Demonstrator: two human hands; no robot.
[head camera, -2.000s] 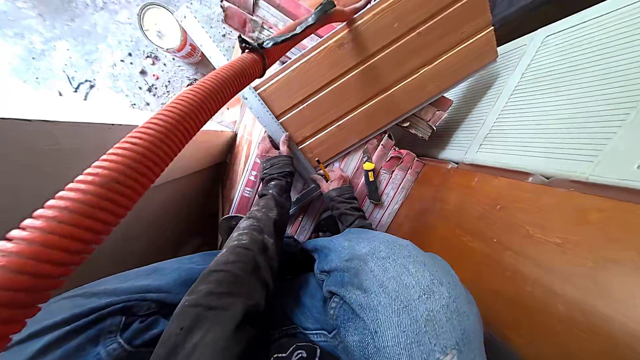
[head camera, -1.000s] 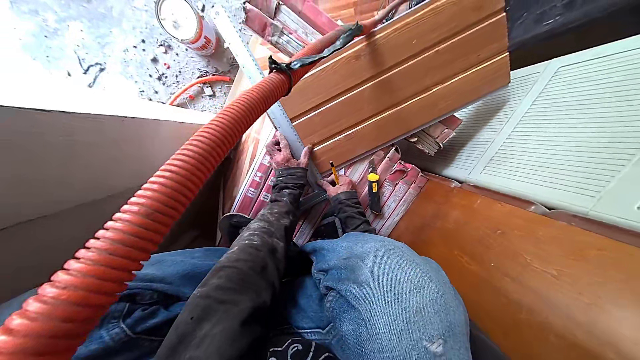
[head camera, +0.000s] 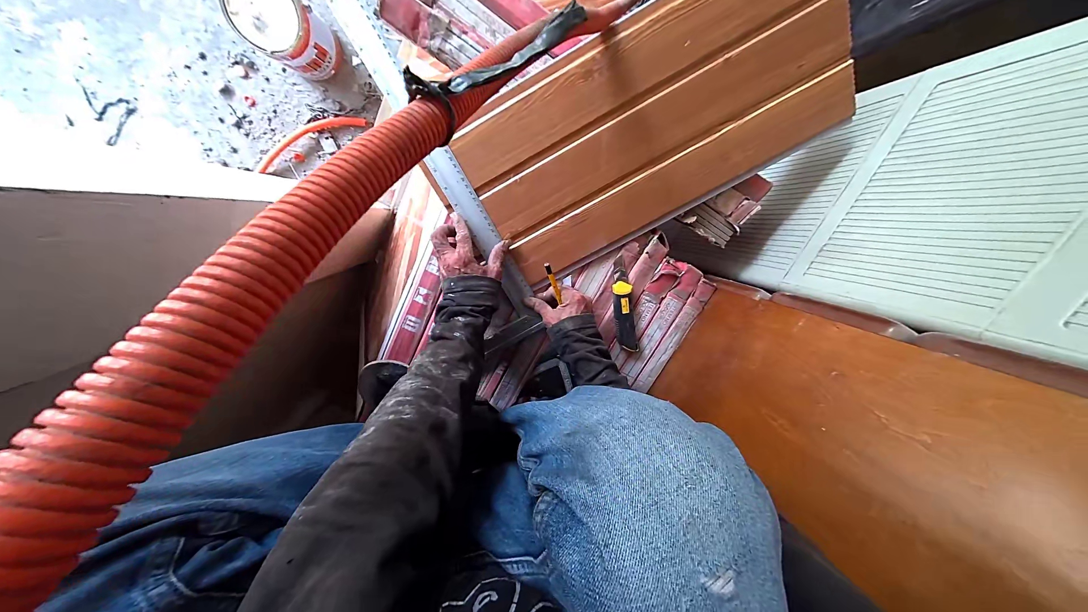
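A metal ruler or square (head camera: 469, 201) with scale marks lies along the near left end of a brown grooved panel (head camera: 646, 127). My left hand (head camera: 466, 252) presses on the ruler with spread fingers, its thumb toward the panel's corner. My right hand (head camera: 563, 308) is at the ruler's lower end, by the panel's corner, with a yellow pencil (head camera: 553, 283) held upright between its fingers. Just right of that hand, a black and yellow utility knife (head camera: 625, 316) lies on red and white wrapped bundles (head camera: 671, 314).
A thick orange corrugated hose (head camera: 229, 289) crosses from lower left to the top, over the panel. Beyond it stand a paint can (head camera: 280, 34) and a thin orange hose (head camera: 310, 136) on littered ground. A pale green slatted door (head camera: 918, 187) and an orange-brown board (head camera: 867, 425) lie at right.
My left hand has shifted its fingers on the ruler and now lies spread over it. The pencil in my right hand stands more upright than two seconds ago.
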